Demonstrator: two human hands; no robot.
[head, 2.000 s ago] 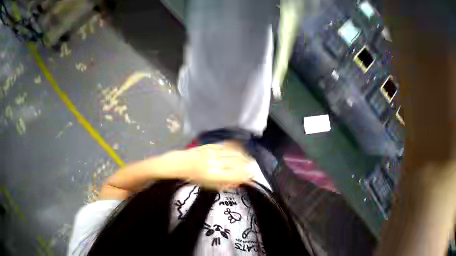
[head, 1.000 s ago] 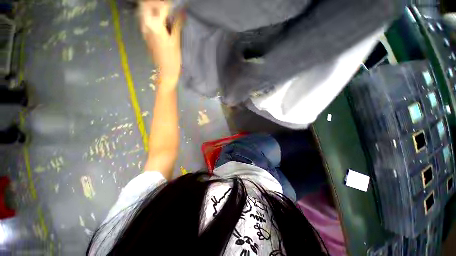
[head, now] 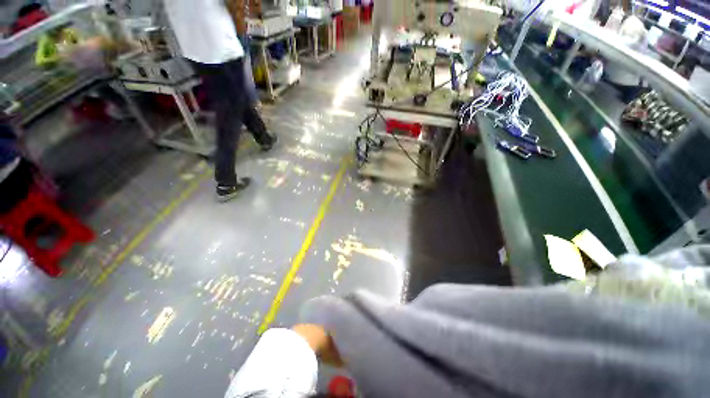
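Note:
A grey jacket [head: 498, 338] spreads across the bottom and lower right of the head view, close to the camera. My left arm shows at the bottom in a short white sleeve, with a little bare skin where it meets the jacket. My left hand is hidden by or inside the grey cloth. My right hand is not visible.
The green conveyor bench [head: 545, 194] runs along the right, with yellow paper pads [head: 564, 256] and white cables [head: 502, 97]. A wheeled machine cart [head: 405, 148] stands ahead. A person [head: 222, 93] stands in the aisle left of it. A red stool [head: 47, 233] is at far left.
The view has swung up from my lap and the trays to the aisle and line. The grey jacket now spans the bottom, and my left forearm and hand, bare before, are mostly covered.

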